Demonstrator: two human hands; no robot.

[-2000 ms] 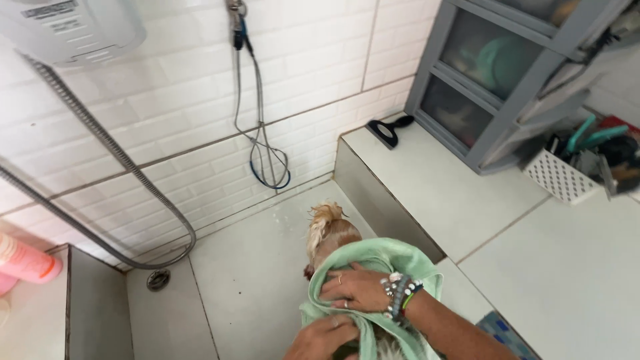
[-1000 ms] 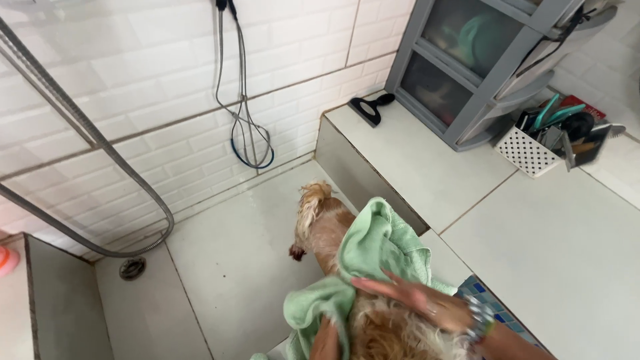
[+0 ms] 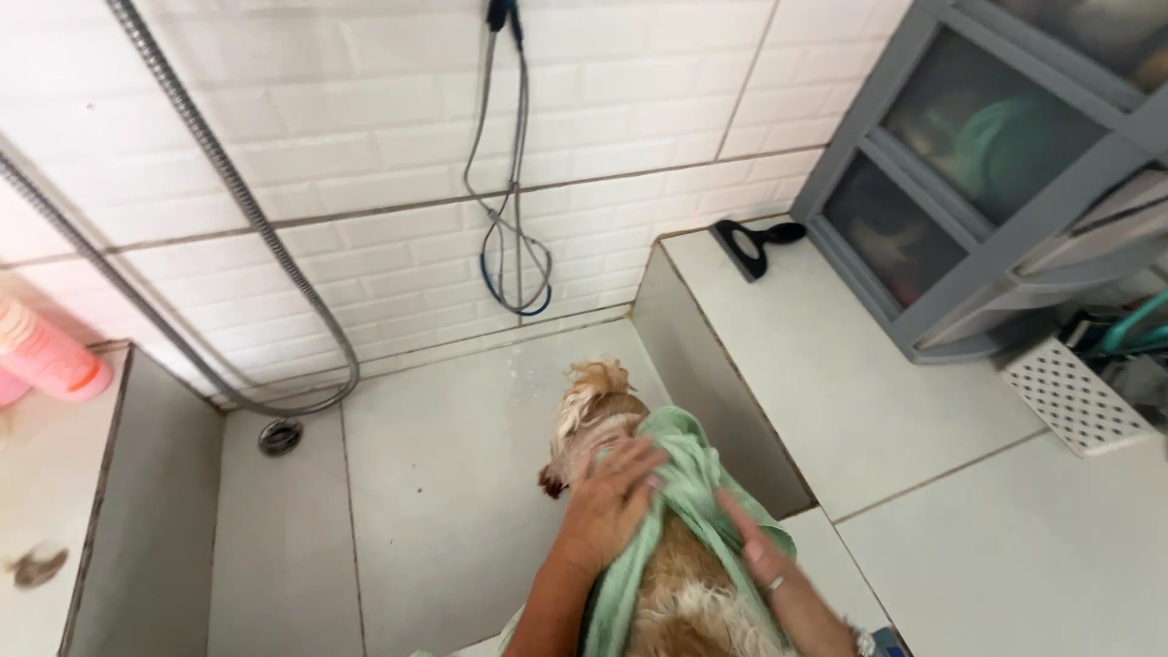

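A wet dog with tan and white fur [image 3: 689,584] is in the tiled washing basin, its rear end and tail pointing toward the wall. A green towel [image 3: 684,456] lies across its hindquarters and runs down both sides of its back. My left hand [image 3: 616,502] rests on the towel and the dog's rump, fingers spread and slightly blurred. My right hand [image 3: 762,547], with a ring and a bracelet at the wrist, presses the towel at the dog's right side. The dog's head is out of view.
A drain [image 3: 280,437] sits at the basin's left. A metal shower hose [image 3: 205,137] and a looped cord [image 3: 517,228] hang along the wall. On the right ledge are a black squeegee-shaped tool [image 3: 753,245], a grey drawer unit [image 3: 972,164] and a white perforated basket [image 3: 1081,397]. Pink bottles [image 3: 50,351] stand left.
The towel, bunched apart around each hand a second ago, now lies over the dog's hindquarters. My left hand has moved up toward the rump, and my right hand is at the dog's side.
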